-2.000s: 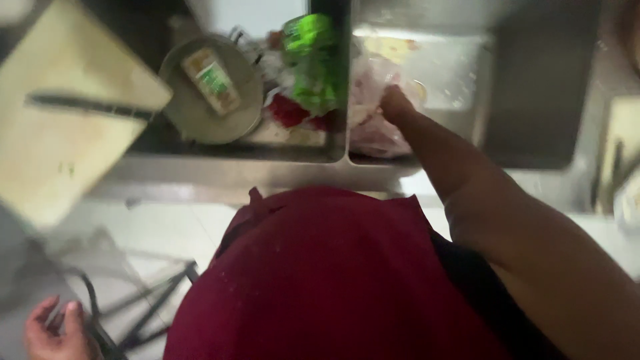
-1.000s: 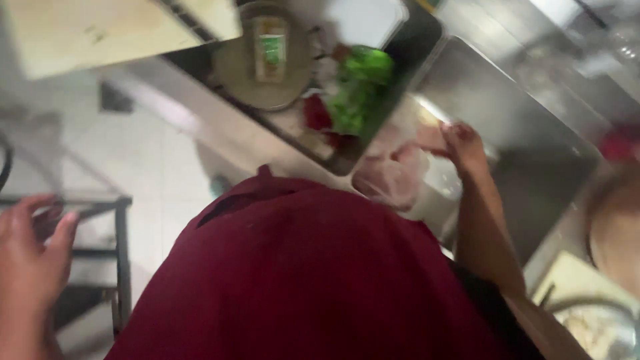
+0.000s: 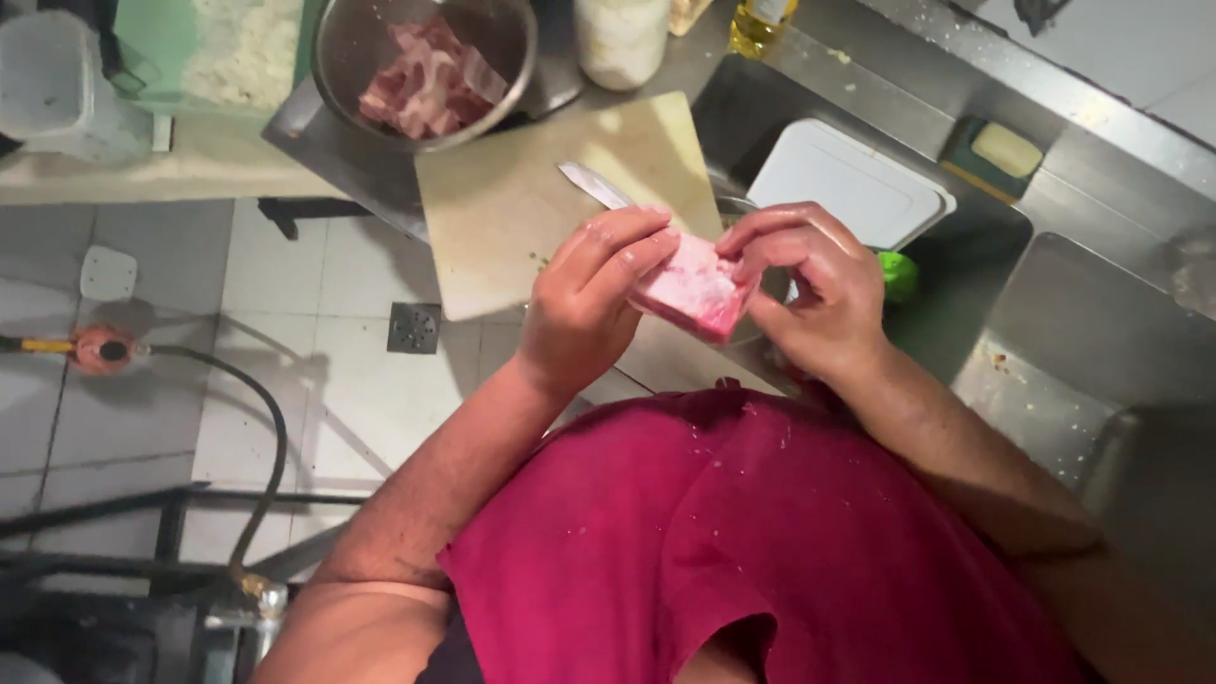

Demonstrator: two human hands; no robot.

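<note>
Both of my hands hold a block of raw meat [image 3: 698, 287] with a pale, fatty top and a redder lower edge. My left hand [image 3: 589, 294] grips its left end, and my right hand [image 3: 822, 285] pinches the right end with the fingers curled. Just beyond the meat lies a cutting board [image 3: 494, 223], with a knife [image 3: 591, 184] on it, blade tip pointing away to the upper left; its handle is hidden behind my left hand. A steel bowl [image 3: 521, 95] at the board's far left corner holds raw meat slices [image 3: 432, 85].
A white plastic lid [image 3: 845, 185] and something bright green [image 3: 896, 276] are in the sink basin at the right. A sponge [image 3: 1007, 150] sits on the sink ledge. A jar [image 3: 620, 43] and an oil bottle [image 3: 760, 24] stand behind the board. A green tray [image 3: 152, 47] is at upper left.
My right hand has come away from the sink, and my left hand has risen from the lower left; both now meet on the meat block. The view has turned strongly.
</note>
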